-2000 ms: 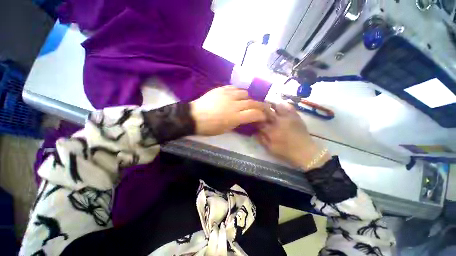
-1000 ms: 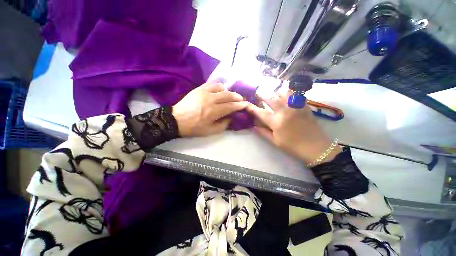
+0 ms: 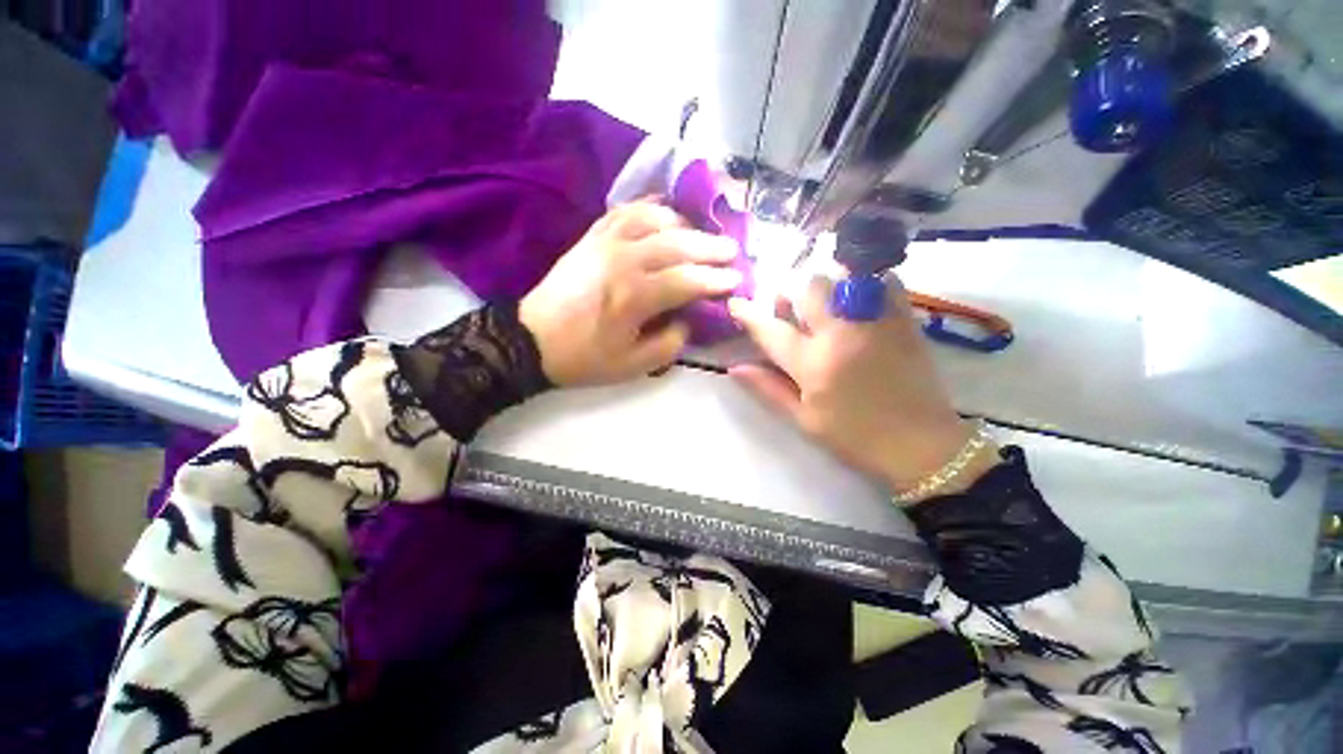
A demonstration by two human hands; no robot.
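Observation:
Purple cloth (image 3: 398,177) covers the left of the table and runs to the bright needle area of the sewing machine (image 3: 869,103). My left hand (image 3: 619,295) lies on the narrow end of the cloth, fingers pressing it just left of the needle. My right hand (image 3: 862,376) is at the cloth's right edge, fingertips and thumb pinching it beside my left fingers. A small curled purple edge (image 3: 704,192) stands up by the presser foot. Glare hides the needle and the exact stitch point.
Orange and blue thread snips (image 3: 960,321) lie right of my right hand. A blue knob (image 3: 859,298) hangs above that hand. A dark panel (image 3: 1252,192) is at right. A ruled grey strip (image 3: 692,523) forms the front edge. A blue crate (image 3: 89,368) stands at left.
The small purple edge has shifted up and curled near the presser foot. Both hands stay close together at the needle, my left hand slightly higher. The view has shifted a little.

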